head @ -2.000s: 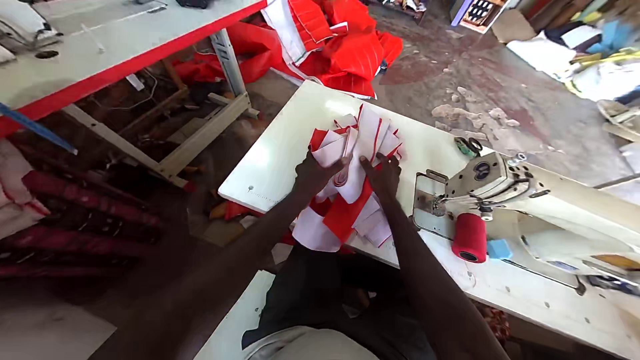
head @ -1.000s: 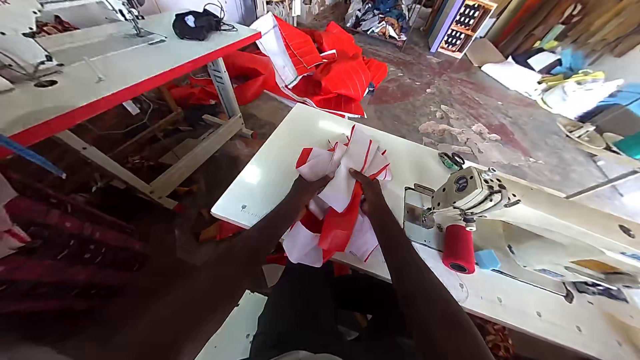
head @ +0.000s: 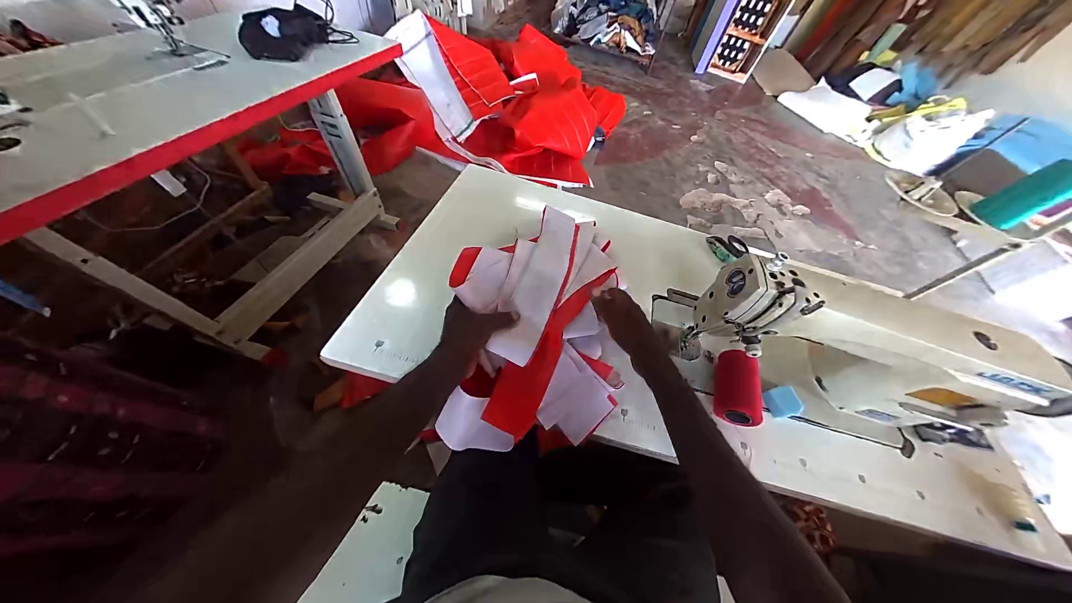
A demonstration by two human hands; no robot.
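A loose bundle of white and red fabric strips [head: 536, 310] lies near the front edge of the white sewing table [head: 469, 213], part of it hanging over the edge. At the bundle's left side my left hand [head: 476, 331] grips white pieces, thumb on top. On its right, my right hand [head: 618, 314] pinches the edge of a red-trimmed strip. Just right of that hand stands an industrial sewing machine [head: 745, 293], with a cone of red thread [head: 738, 387] lying in front of it and a light blue block [head: 783, 402] beside the cone.
Scissors [head: 730, 246] rest behind the machine head. A second sewing table with a red edge [head: 201, 138] stands at left, a black cloth item [head: 285, 32] on it. Red and white fabric [head: 536, 100] is heaped on the floor behind. A stool [head: 377, 536] is below.
My hands have moved apart on the bundle, the left one toward its lower left side. The strips are more spread out, with a long red strip now running down toward the table's front edge.
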